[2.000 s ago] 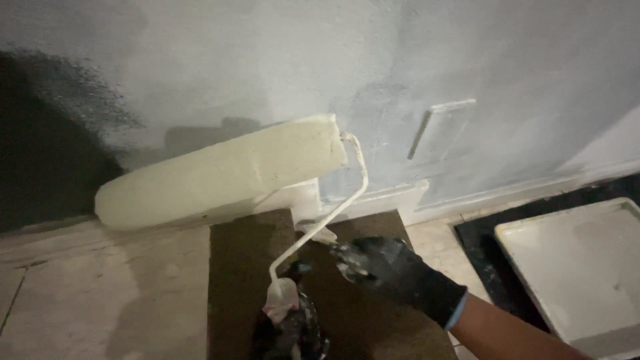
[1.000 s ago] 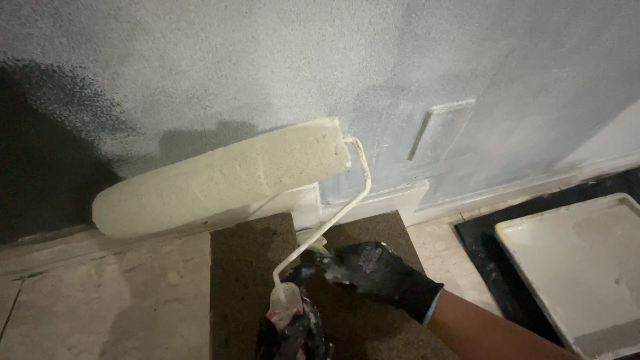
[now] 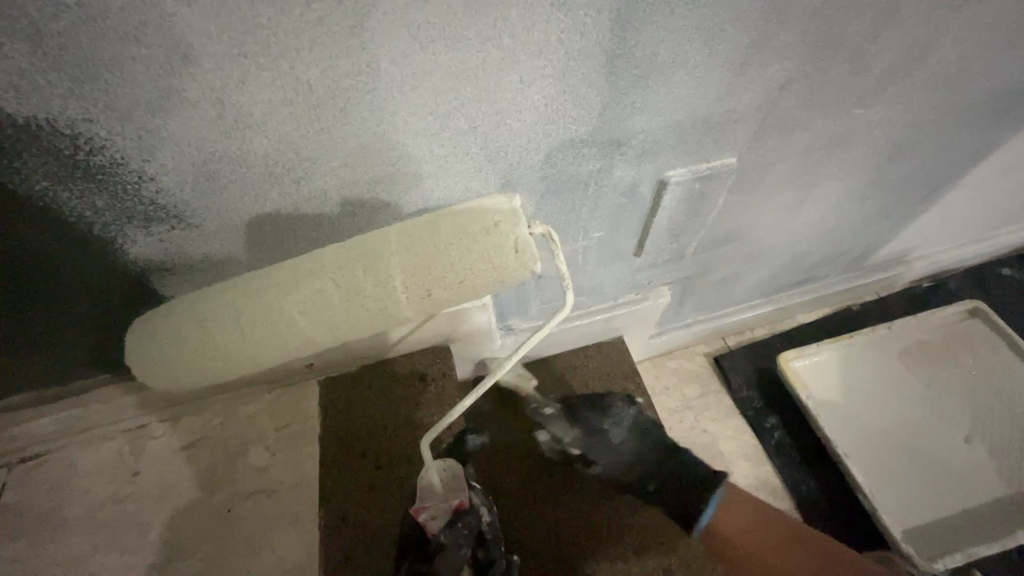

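A large paint roller (image 3: 336,296), its sleeve coated in off-white paint, is raised in front of the painted wall (image 3: 496,104). My left hand (image 3: 460,528), in a black paint-stained glove, grips its handle (image 3: 440,496) at the bottom of the view. My right hand (image 3: 616,440), also gloved in black with pale smears, holds a small pale-tipped tool, seemingly a paintbrush (image 3: 512,376), behind the bent roller frame (image 3: 552,316). The brush tip lies over brown board, near the foot of the wall; whether it touches anything is unclear.
A paint tray (image 3: 920,400) holding pale paint rests on a black sheet (image 3: 760,384) at the right. Brown boards (image 3: 376,448) lie on the light floor tiles (image 3: 240,480) against the baseboard (image 3: 768,312). A raised plate (image 3: 692,204) is set in the wall.
My right hand and the small tool have shifted slightly around the area beside the roller handle. My left hand keeps hold of the roller, which has barely moved.
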